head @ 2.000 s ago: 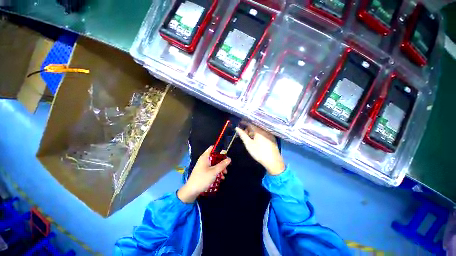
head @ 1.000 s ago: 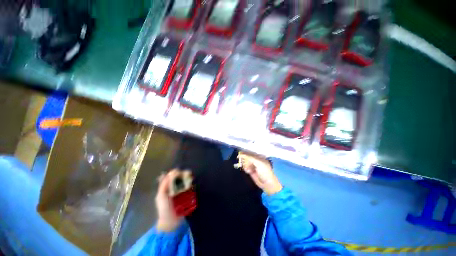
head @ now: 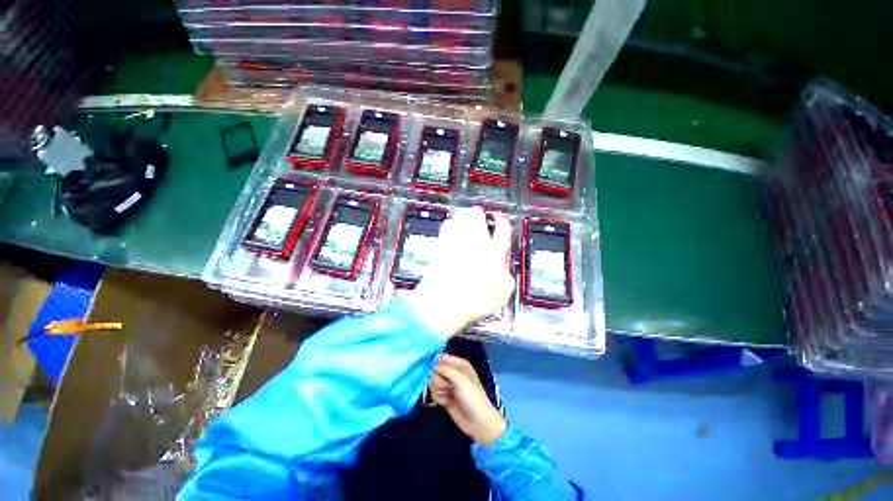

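A clear blister tray (head: 367,301) on the green bench holds two rows of red-rimmed phones with dark backs and white-green labels. My left hand (head: 472,266) reaches over the front row. Its fingers are around the upper end of a red phone (head: 511,245) in the fourth pocket from the left and hide most of it. A phone (head: 421,245) sits in the pocket just left of it. My right hand (head: 462,393) is low over my dark lap, fingers curled, with a small tan strip (head: 428,396) faintly showing at the fingertips.
Stacked trays (head: 343,39) stand behind the work tray, and more (head: 842,235) at the right. A black bundle (head: 113,186) and small dark frame (head: 238,144) lie at the left. An open carton (head: 127,303) with film scraps is lower left, with an orange-handled tool (head: 83,327) at its edge.
My left hand has moved from over the lap, where it held a red phone, up to the tray. The formerly empty front pocket now holds a phone. The view has shifted up the bench.
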